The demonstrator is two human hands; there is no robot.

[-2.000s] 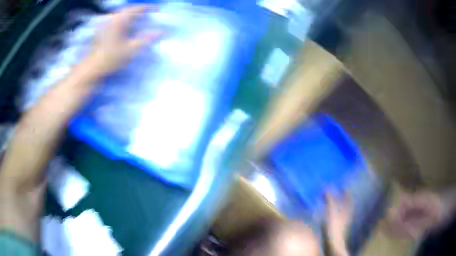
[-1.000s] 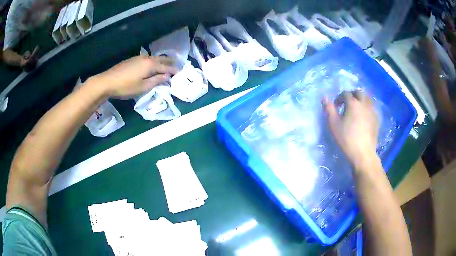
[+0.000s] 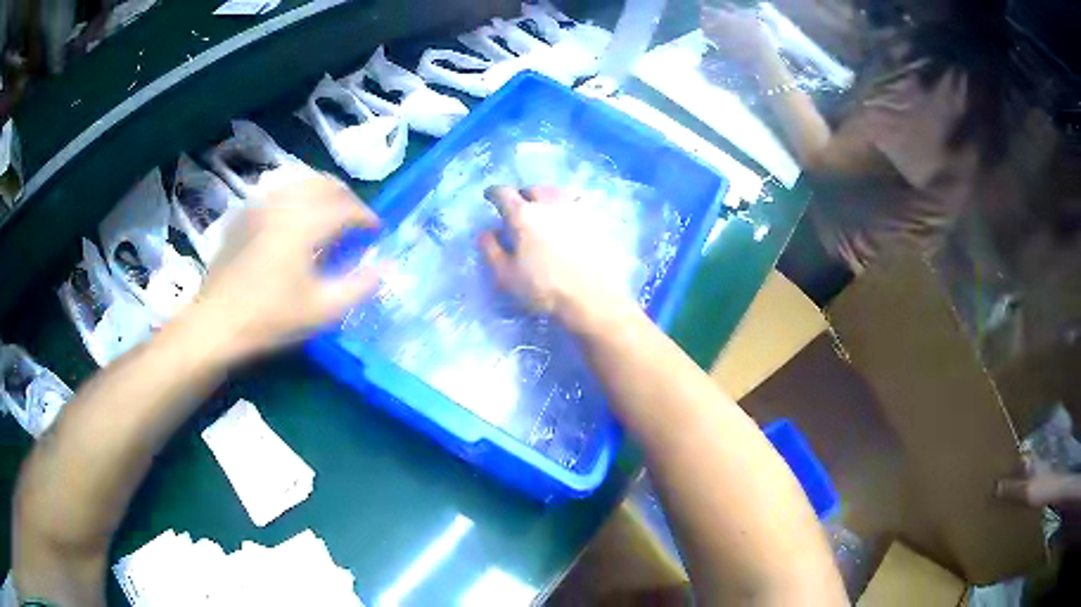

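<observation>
The blue plastic tote (image 3: 474, 442) sits tilted in the middle of the green worktop, with clear shiny pieces spread inside. My right hand (image 3: 533, 249) is inside the tote, fingers bent down among the pieces; whether it grips one cannot be told. My left hand (image 3: 302, 267) is blurred over the tote's left edge, fingers and thumb apart, with no held thing visible. Products in white foam pouches (image 3: 362, 128) stand in a row behind and left of the tote, black parts at their open ends. My left hand and arm hide some of them.
A small paper stack (image 3: 258, 462) and a loose paper heap (image 3: 237, 576) lie at the front left. A large open carton (image 3: 936, 415) stands at the right, a small blue bin (image 3: 804, 468) inside it. Another person (image 3: 877, 154) works at the back right. A pale rail (image 3: 154, 97) crosses the back left.
The view has swung right, so tote and pouches appear further left. My left hand has moved from the pouches to the tote's left edge. My right hand is still in the tote.
</observation>
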